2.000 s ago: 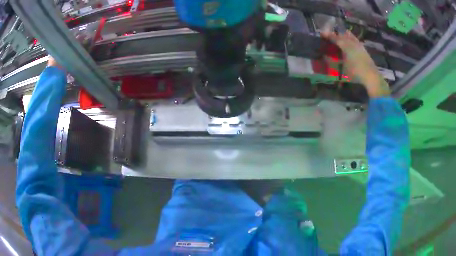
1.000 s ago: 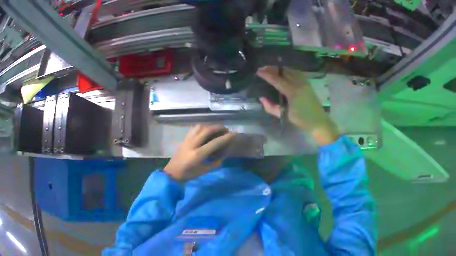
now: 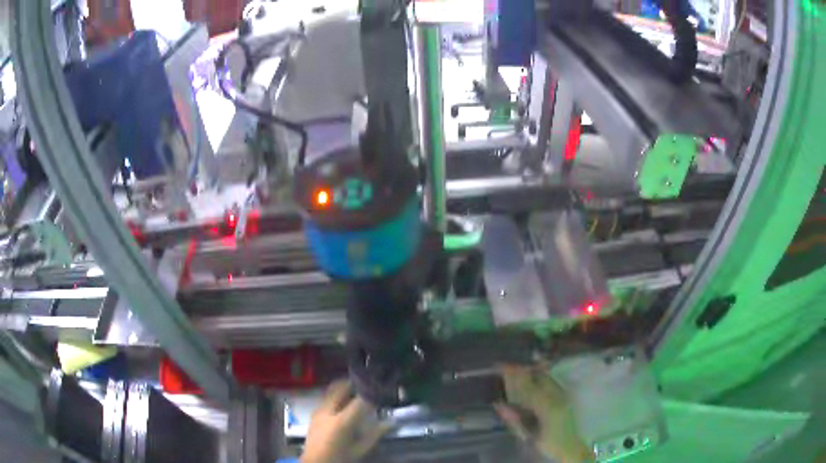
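The black inspection camera (image 3: 364, 244), with a blue band and an orange light on top, stands upright over the silver slide nest (image 3: 453, 423). My left hand (image 3: 342, 429) is at the bottom, left of the lens end, fingertips beside it. Any part in its fingers is hidden or too blurred to see. My right hand (image 3: 545, 411) is right of the lens. Its thumb and fingers are apart around the right end of a dark bar-like area (image 3: 471, 389); blur hides whether it grips anything. Both hands are blurred.
Paired silver plates (image 3: 543, 271) with a red light lie behind my right hand. A red tray (image 3: 272, 367) is behind left. Black bins (image 3: 172, 429) are at lower left. Grey frame posts (image 3: 100, 199) stand on both sides. A button panel (image 3: 625, 443) is at lower right.
The view has tilted up, showing more machinery behind. My left hand has moved from the front plate to beside the lens end. My right hand remains right of the lens, after coming in from the back right.
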